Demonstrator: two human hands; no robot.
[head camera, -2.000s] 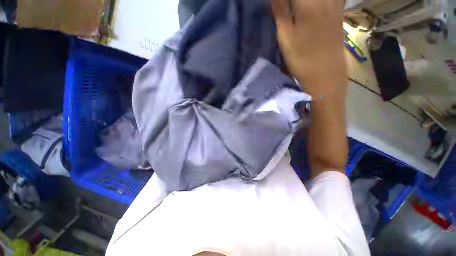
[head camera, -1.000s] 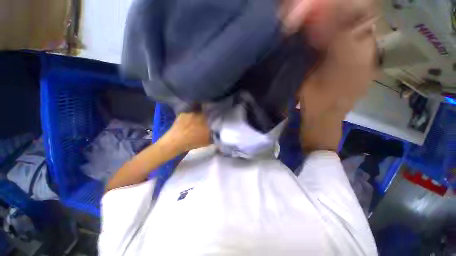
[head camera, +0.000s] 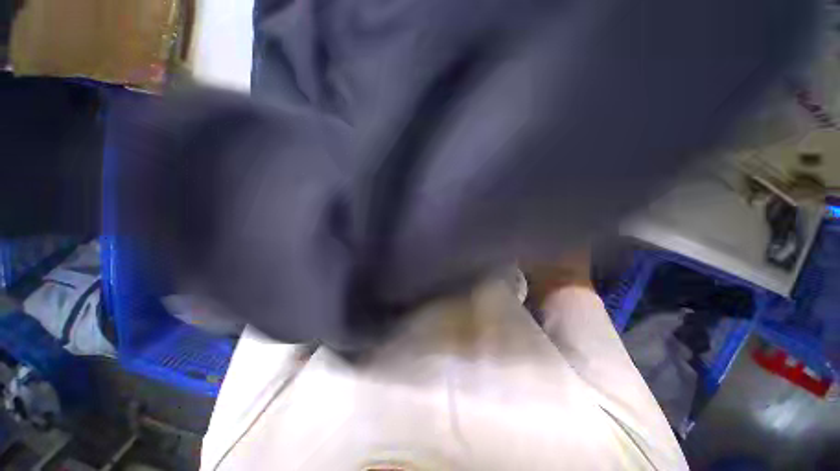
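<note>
The dark grey garment (head camera: 516, 138) fills the upper middle of the head view and is strongly blurred. It is spread wide, from over the left crate across to the machine side, and hangs down in front of the white shirt. Both of my hands are hidden behind the cloth. Only a small part of my right forearm shows below the garment's lower edge, near the white sleeve. No snips can be seen.
A blue crate (head camera: 175, 354) stands at the left, with brown cardboard (head camera: 97, 41) above it. The white machine table (head camera: 709, 230) and part of the cream machine are at the right. Another crate holding grey cloth (head camera: 659, 354) and a red object (head camera: 790, 370) are below.
The garment has spread out from a bunched mass and swung down and to both sides. My hands and left forearm, seen a second ago, are now covered by it.
</note>
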